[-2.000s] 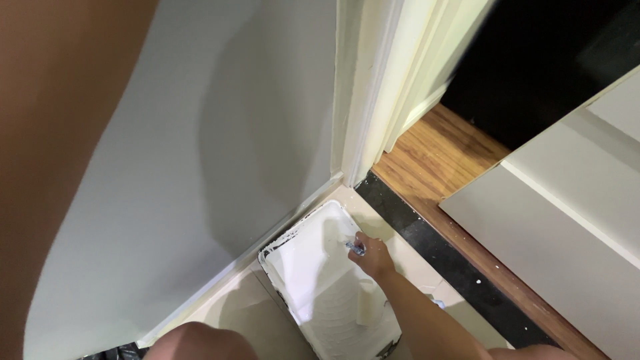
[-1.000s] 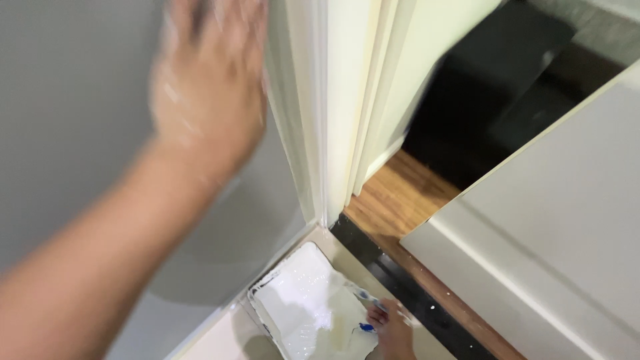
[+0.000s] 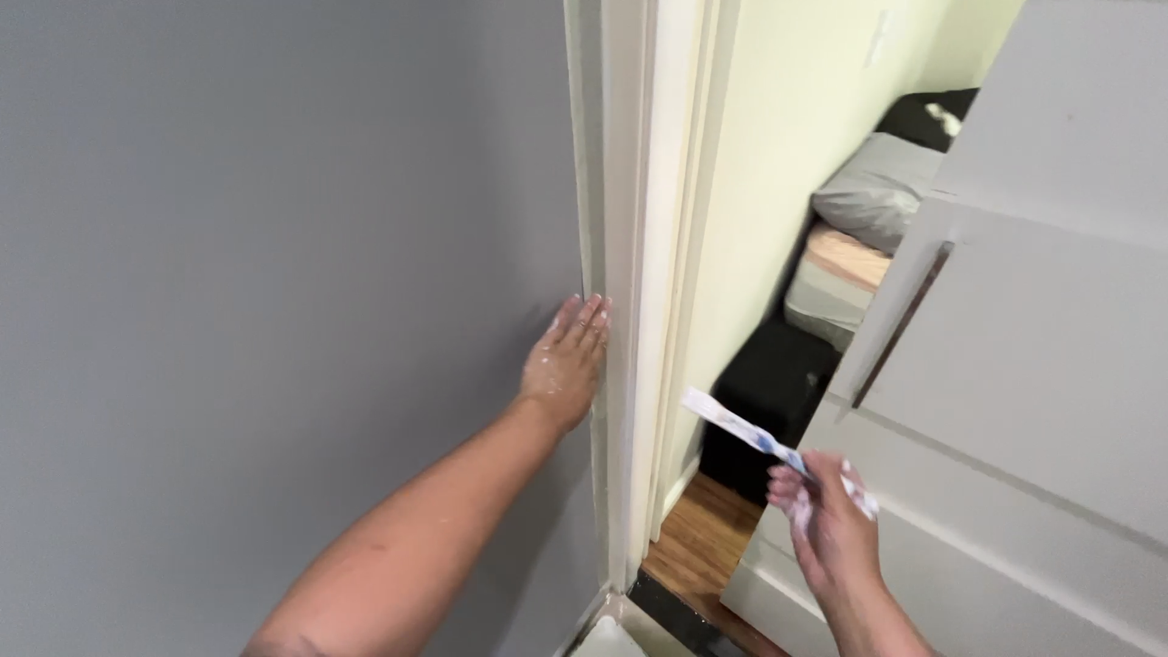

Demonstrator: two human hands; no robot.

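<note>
My left hand (image 3: pixel 564 370) rests palm down against the grey wall (image 3: pixel 319 228), its fingertips at the strip of tape (image 3: pixel 589 182) beside the white door casing (image 3: pixel 630 274). White paint spots its back and fingers. My right hand (image 3: pixel 830 520), smeared with white paint, grips a slim, blue-and-white handled tool (image 3: pixel 744 427) in front of the doorway. The tool's far end is coated white and points up and left toward the casing; its exact kind is unclear. At the bottom edge, only a corner of the white paint tray (image 3: pixel 610 639) shows.
A white panelled door (image 3: pixel 1031 365) stands at the right. Through the doorway are a wood floor (image 3: pixel 703 525), a black box-like object (image 3: pixel 776 392) and a bed with a grey pillow (image 3: pixel 876 187). A dark threshold strip (image 3: pixel 671 611) crosses the doorway's foot.
My right hand has risen from the paint tray with the tool in it. My left hand has come to rest at the wall's edge by the casing. The view has tilted up.
</note>
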